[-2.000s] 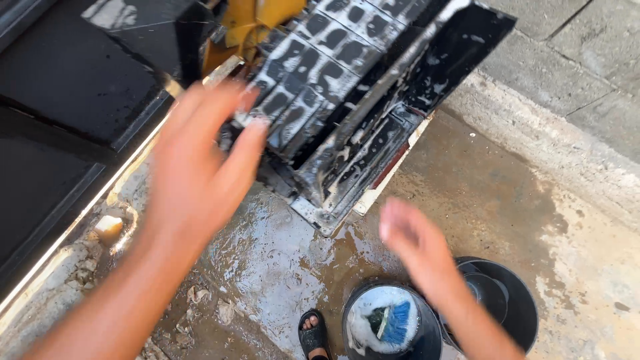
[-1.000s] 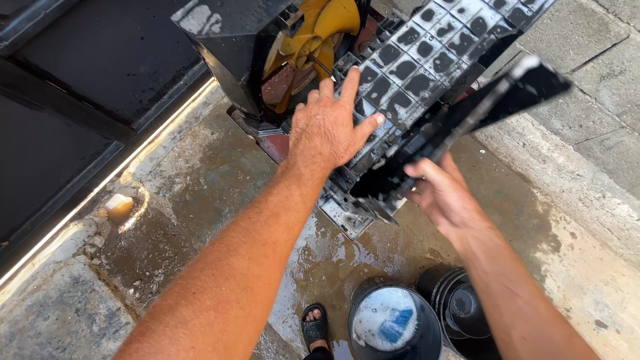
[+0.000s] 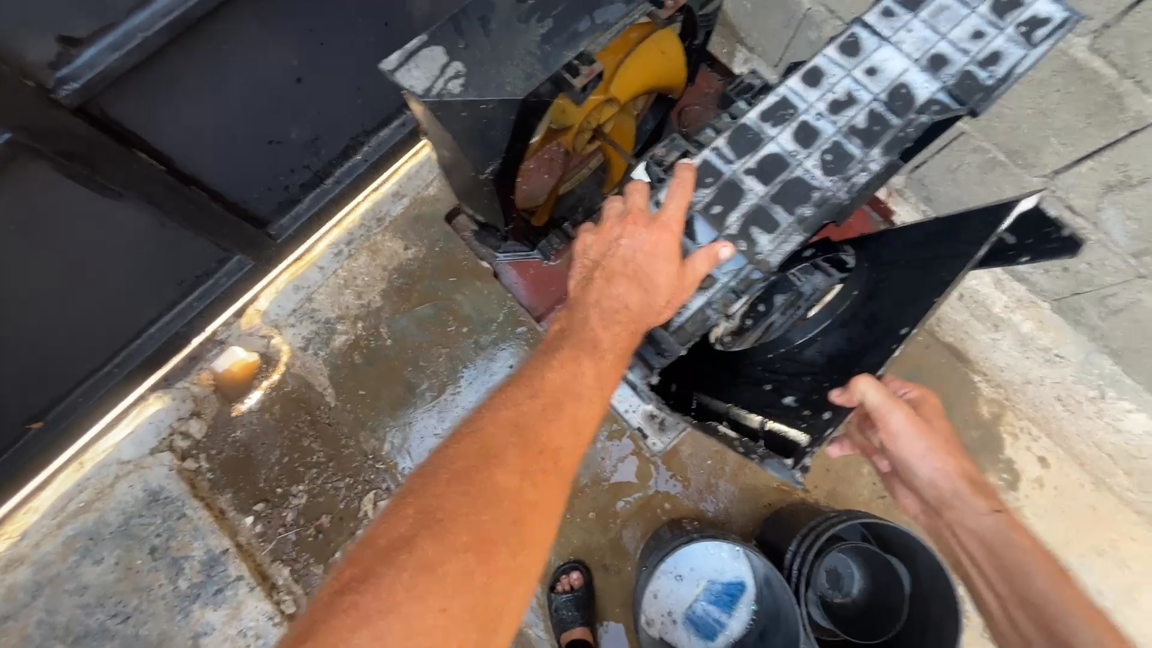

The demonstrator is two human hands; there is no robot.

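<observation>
A black-framed machine stands on the wet ground, its grid-patterned black plastic panel [image 3: 810,135] streaked with white suds. My left hand [image 3: 634,247] lies on the near left edge of that grid, fingers spread. Beside it, a yellow fan [image 3: 621,99] shows inside an angled black sheet housing [image 3: 477,108]. My right hand [image 3: 900,441] pinches the lower right edge of a black panel with a round opening [image 3: 900,288], which leans out from the machine's side. Its lower end meets the frame near a metal strip; how it is joined there cannot be told.
Below the machine stand a black bucket of suds [image 3: 652,585] with a blue brush [image 3: 717,610] in it and several nested black buckets [image 3: 931,576]. A sandalled foot [image 3: 571,598] is beside them. A dark metal door [image 3: 225,108] borders the left, a block wall [image 3: 1098,162] the right.
My left hand, blurred above the machine's left side at first, now rests on the grid. My right hand has come up from over the buckets and holds the black panel, which has swung outward.
</observation>
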